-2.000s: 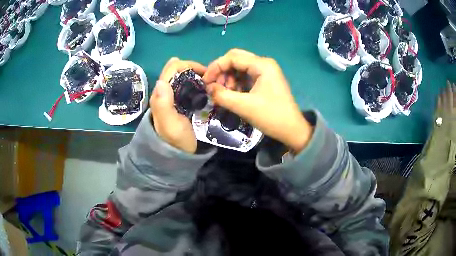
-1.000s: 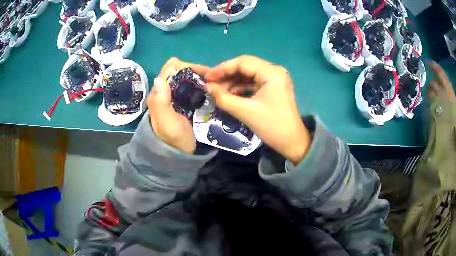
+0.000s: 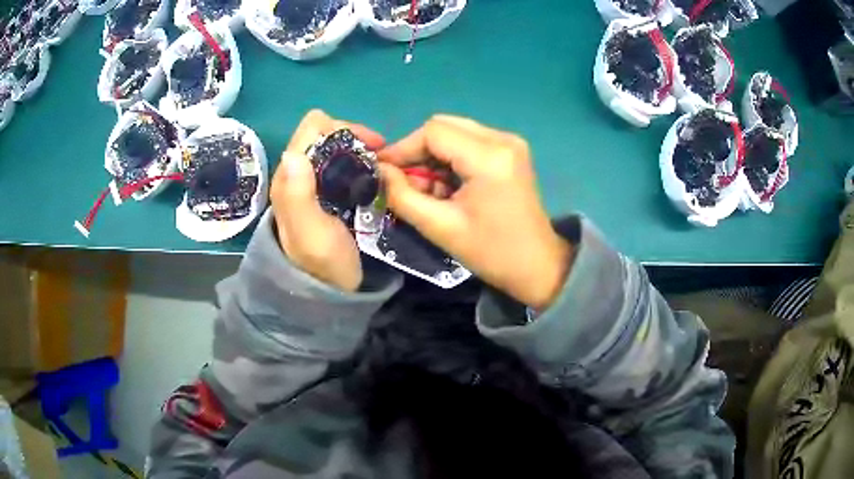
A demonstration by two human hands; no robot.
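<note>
My left hand (image 3: 314, 210) holds a dark circuit board (image 3: 332, 150) with a black round module (image 3: 347, 178) in its middle, tilted up. A white housing (image 3: 449, 278) with a dark inside lies below and right of the board, partly hidden by my right hand. My right hand (image 3: 473, 201) has its thumb and fingertips pinched together at the board's right edge. A red wire (image 3: 426, 175) shows between its fingers. What the fingertips pinch is too small to tell.
Partly assembled units in white shells stand on the green bench (image 3: 524, 56) at left (image 3: 221, 180), at the back (image 3: 301, 23) and at right (image 3: 702, 164). Red wires hang from several. A person's tan sleeve (image 3: 810, 402) is at the far right. A blue object (image 3: 80, 402) is below left.
My right hand has shifted slightly, and red wire now shows between its fingers. Less of the housing shows. The neighbour's hand has gone from the right edge, and a unit there is gone from the group.
</note>
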